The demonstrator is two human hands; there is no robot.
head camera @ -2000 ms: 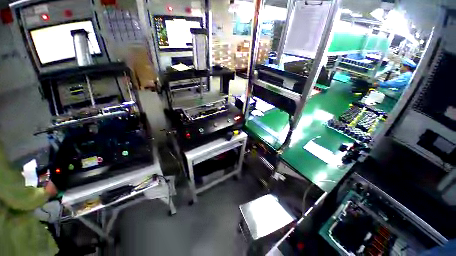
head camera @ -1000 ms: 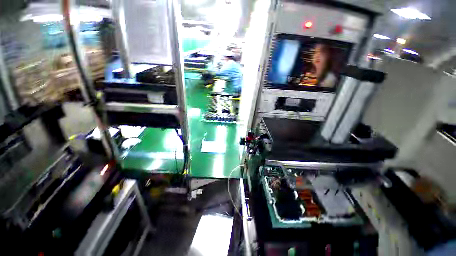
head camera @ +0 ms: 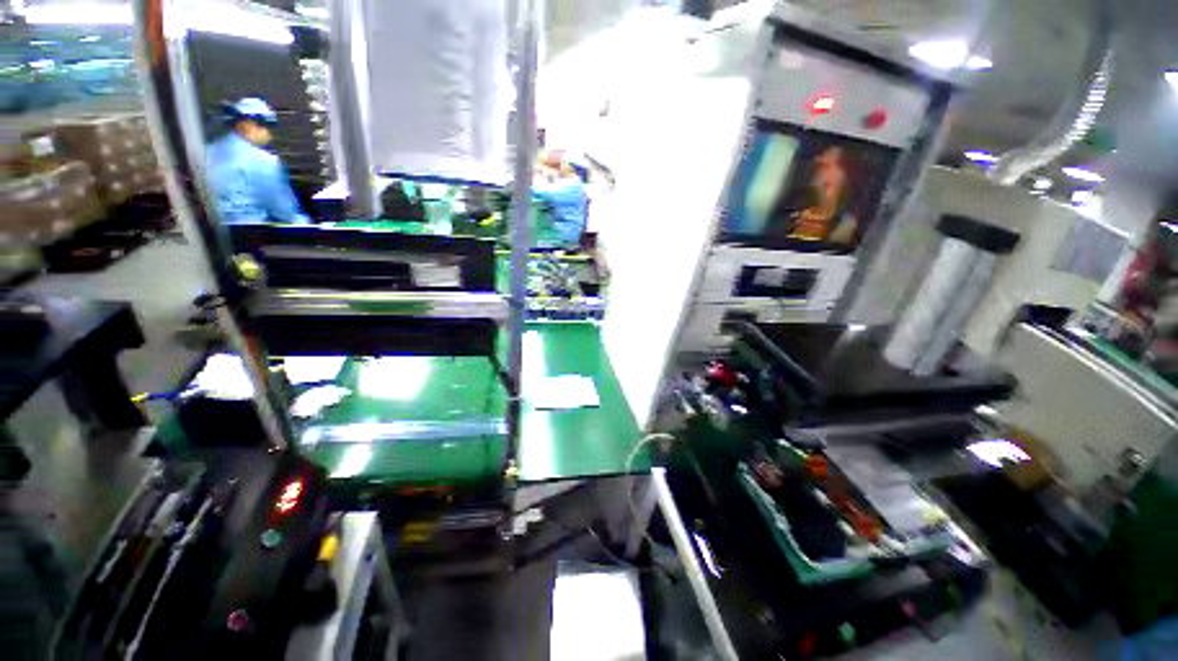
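Neither of my hands shows in the head view. The right test fixture (head camera: 891, 387) stands at the right, with a silver pneumatic cylinder (head camera: 947, 294) above its dark top. A circuit board (head camera: 827, 517) with a green edge and orange parts lies in its lower part. The left test fixture (head camera: 155, 555) is at the lower left, cut off by the edge, with a glowing red display (head camera: 289, 495) and a green button (head camera: 271, 538). The picture is partly blurred.
A test cabinet (head camera: 775, 278) with a lit monitor stands behind the right fixture. A green bench (head camera: 562, 446) holds white paper (head camera: 566, 391). A stool (head camera: 597, 612) is at the bottom centre. A person in blue (head camera: 252, 174) is at the back left; another is behind the bench. Cartons (head camera: 84, 181) are stacked left.
The view has swung right from the two left fixtures to the right fixture and its cabinet. The person in yellow-green at the left edge is out of view.
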